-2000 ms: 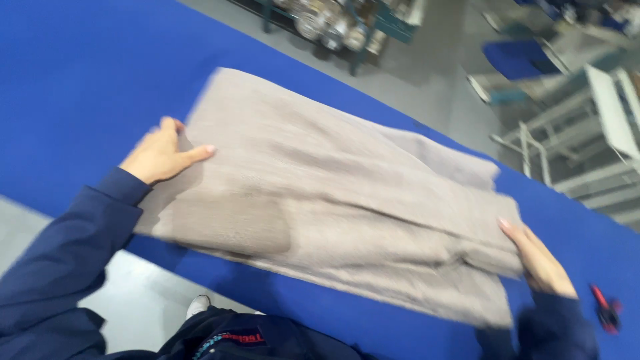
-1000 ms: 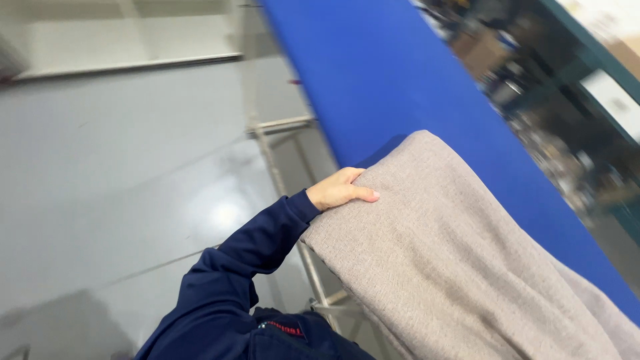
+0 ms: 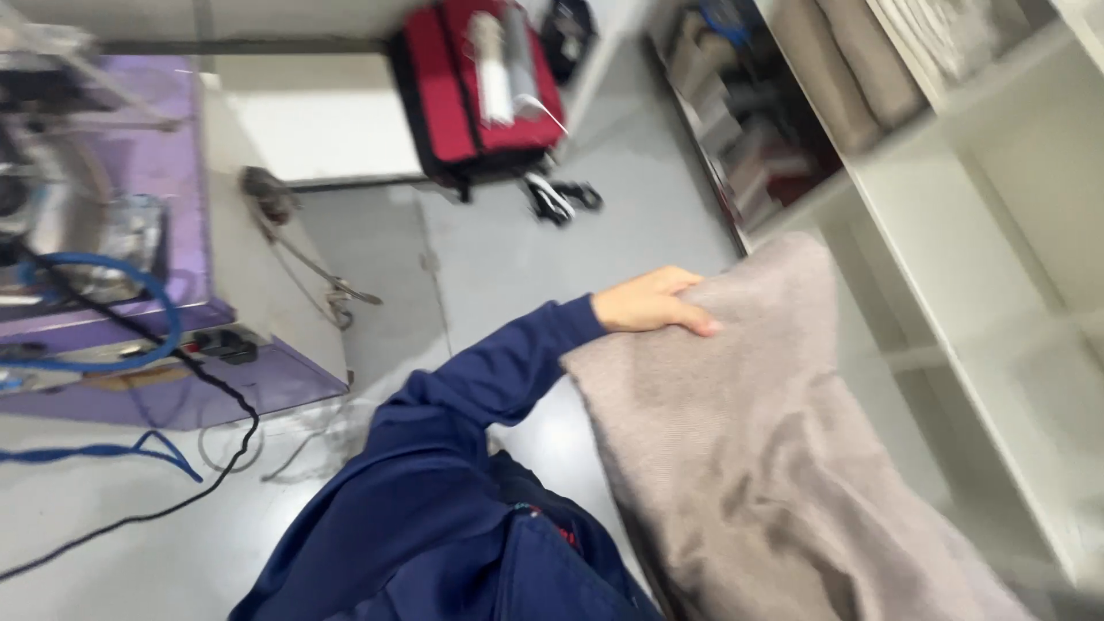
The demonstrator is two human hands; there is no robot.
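A folded beige-grey cloth (image 3: 733,405) stretches from the centre to the lower right of the head view, with creases in its lower part. My left hand (image 3: 660,302) grips its upper left edge, the thumb lying on top and the fingers tucked out of sight beneath. The cloth hangs beside an open white shelf unit (image 3: 957,319). Of my right hand nothing shows in the frame.
Rolled brown fabric (image 3: 849,69) lies in an upper shelf compartment. A red and black case (image 3: 479,95) rests beyond, with shoes (image 3: 561,198) on the floor. At left stands a purple-topped machine table (image 3: 164,172); blue and black cables (image 3: 233,414) hang near it.
The view has swung away from the blue table to the shelves. The cloth, flat on the table under both hands two seconds ago, is now off it, still in my left hand; my right hand has left view.
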